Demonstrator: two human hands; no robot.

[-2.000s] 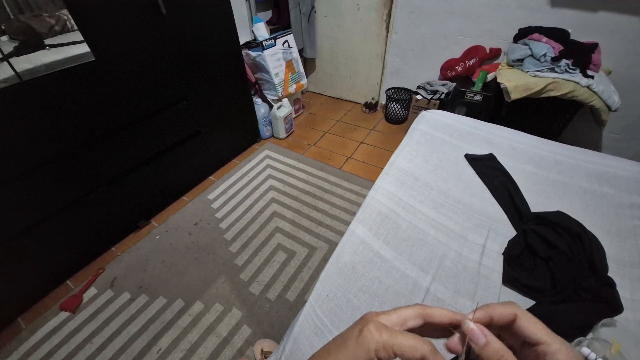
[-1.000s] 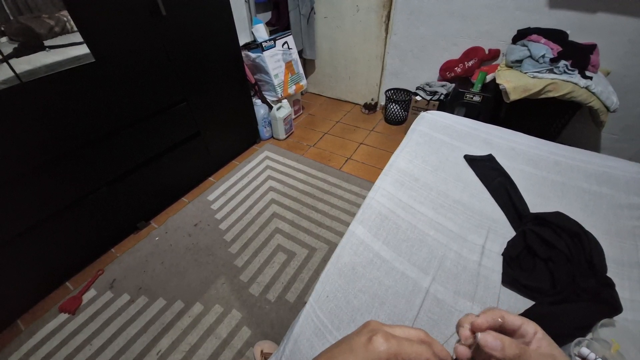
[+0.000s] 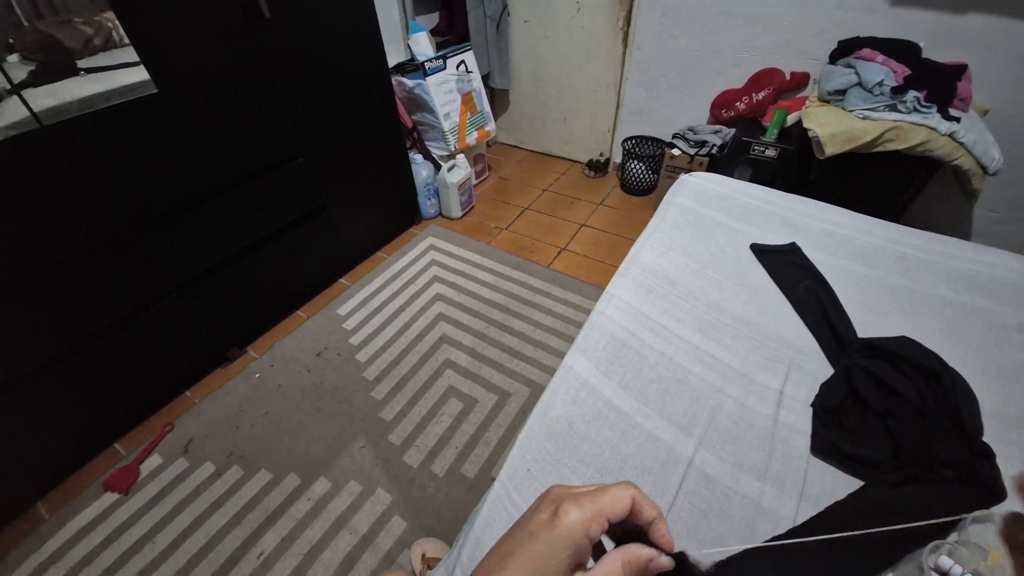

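Observation:
At the bottom centre of the head view, my left hand [image 3: 572, 528] pinches a piece of black cloth between thumb and fingers. A pale thread [image 3: 832, 538] runs taut from beside that cloth toward the right edge. Only a blurred sliver of my right hand [image 3: 1013, 532] shows at that edge; its fingers and what they hold are hidden. A black garment [image 3: 896, 408] with a long strap or band lies on the white-covered bed [image 3: 680, 344]. Below it, at the lower right corner, is a clear plastic container [image 3: 952, 552] with small white items, partly behind the thread.
A patterned rug [image 3: 320, 408] with a red toy rake [image 3: 132, 472] lies left of the bed. Beyond stand a dark wardrobe [image 3: 200, 200], bottles [image 3: 457, 188], a black mesh basket [image 3: 642, 166] and piled clothes [image 3: 888, 88]. A sandalled foot [image 3: 430, 554] shows beside the bed.
My hands were close together at the bottom and are now far apart, the right one at the right edge. The thread now stretches across, and black cloth shows in my left hand.

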